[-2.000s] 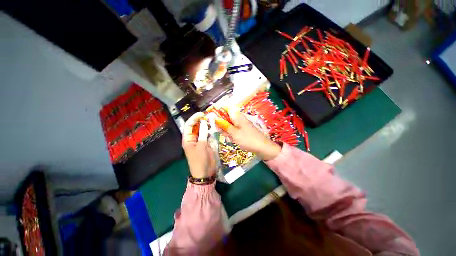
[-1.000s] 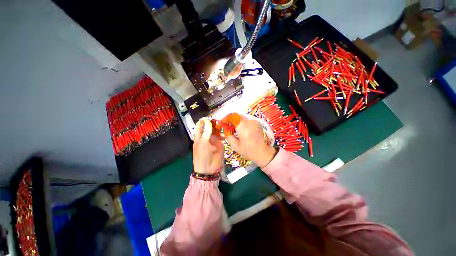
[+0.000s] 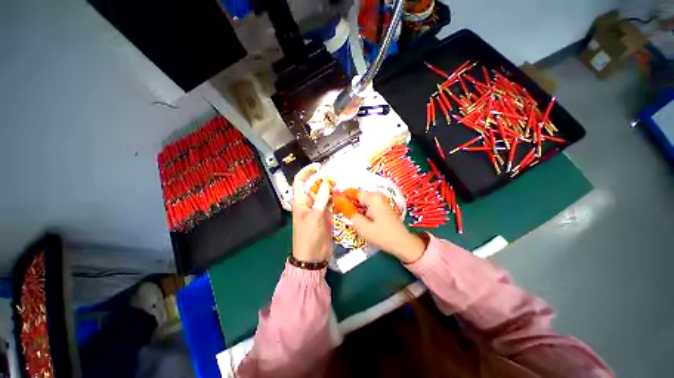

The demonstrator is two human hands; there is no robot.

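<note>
My left hand (image 3: 311, 218) and my right hand (image 3: 375, 219) meet just in front of the crimping machine (image 3: 310, 88), over the clear terminal bag (image 3: 346, 236) with gold bits in it. Both wear orange finger cots. The fingers of both hands are bent close together. Whatever small piece lies between the fingertips is too small and blurred to tell. A heap of red leads (image 3: 417, 184) lies right of the bag, partly behind my right hand. The bright lamp head (image 3: 347, 102) lights the machine's die.
The right black tray (image 3: 473, 188) holds scattered red leads with gold ends. The left black tray (image 3: 222, 240) holds dense rows of red leads. Another tray of red leads (image 3: 35, 317) is at lower left. The green mat (image 3: 536, 192) has a white front edge.
My right hand has drawn slightly right and down, away from my left fingertips. The whole view has shifted since two seconds ago.
</note>
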